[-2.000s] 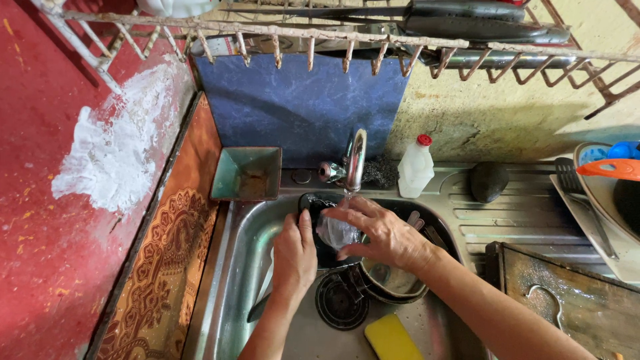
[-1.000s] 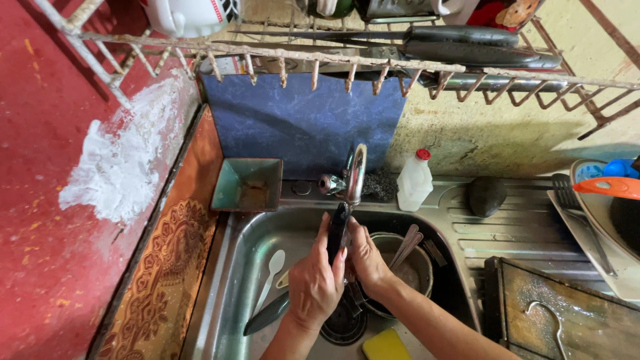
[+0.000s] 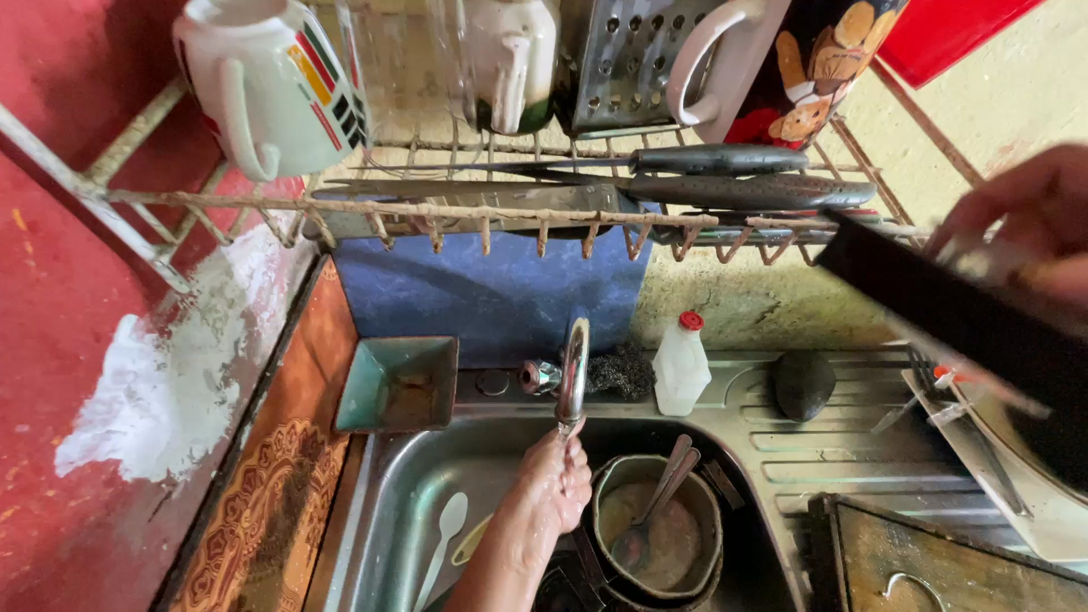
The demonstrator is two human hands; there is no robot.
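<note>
My left hand [image 3: 557, 480] is under the end of the chrome faucet [image 3: 575, 370], wet, with its fingers curled in; no object shows in it. At the upper right, my right hand [image 3: 1016, 225] is shut on a blurred, dark flat object [image 3: 952, 306], held tilted beside the wire rack [image 3: 476, 212]. Right of my left hand, a metal pot [image 3: 718, 531] with spoons in it stands in the steel sink [image 3: 395, 501]. A white plastic spoon [image 3: 450, 518] lies in the basin, left of my forearm.
Mugs [image 3: 276, 93], a metal grater [image 3: 629, 68] and black-handled knives [image 3: 722, 159] are on the rack. Behind the sink are a green square dish [image 3: 399, 382], a steel scourer [image 3: 620, 371] and a white bottle [image 3: 680, 370]. A dark stone-like object [image 3: 801, 387] sits on the drainboard.
My hands were together around a dark object below the faucet; now they are apart. My right hand has moved up and right with a dark object, while my left remains by the spout.
</note>
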